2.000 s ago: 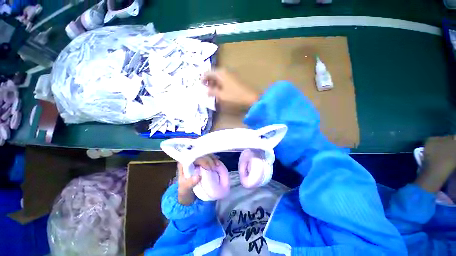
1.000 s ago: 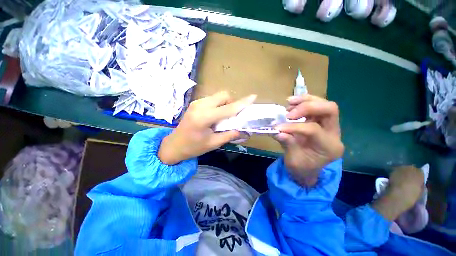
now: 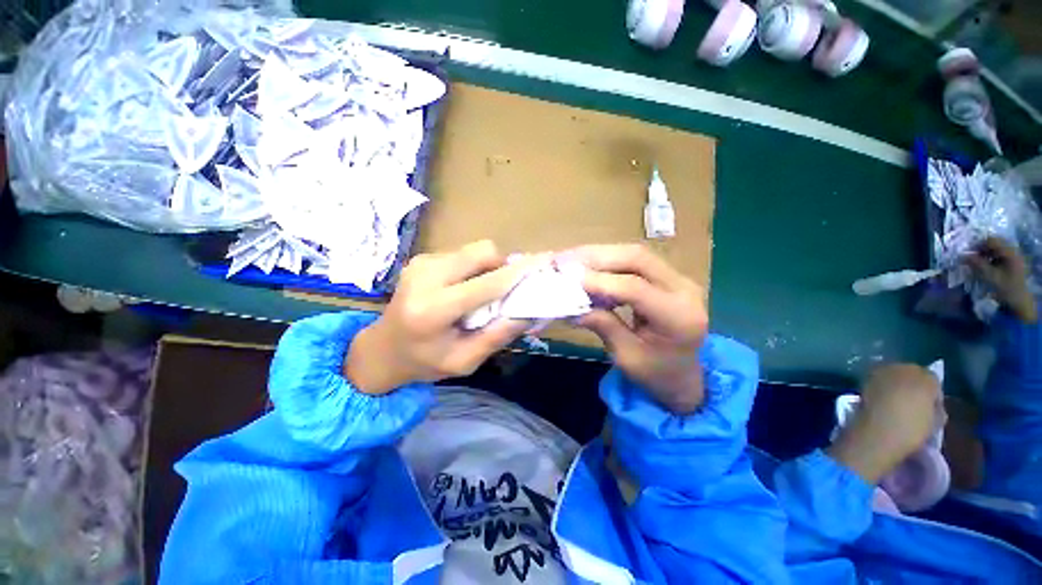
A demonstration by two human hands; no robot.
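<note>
My left hand (image 3: 440, 309) and my right hand (image 3: 651, 309) hold a white cat-ear headset (image 3: 546, 290) between them, in front of my chest over the bench edge. A white pointed ear part faces up between my fingertips. The headset's cups are hidden below my hands. A heap of white ear covers (image 3: 331, 149) lies in a dark blue tray (image 3: 339, 289) at the left. The glue bottle (image 3: 659, 211) stands or lies on the brown cardboard sheet (image 3: 537, 171), beyond my right hand; which one I cannot tell.
A clear plastic bag (image 3: 86, 126) covers the heap's left part. Headsets (image 3: 731, 29) lie at the back. At right, another person's hand (image 3: 897, 423) holds a headset; another hand reaches into a second tray of white pieces (image 3: 971, 217). An open carton (image 3: 194, 446) is lower left.
My right hand has left the heap and joined my left hand at the headset. The headset has been turned, and the white ear part between my fingers now shows its pointed face. The view has shifted right.
</note>
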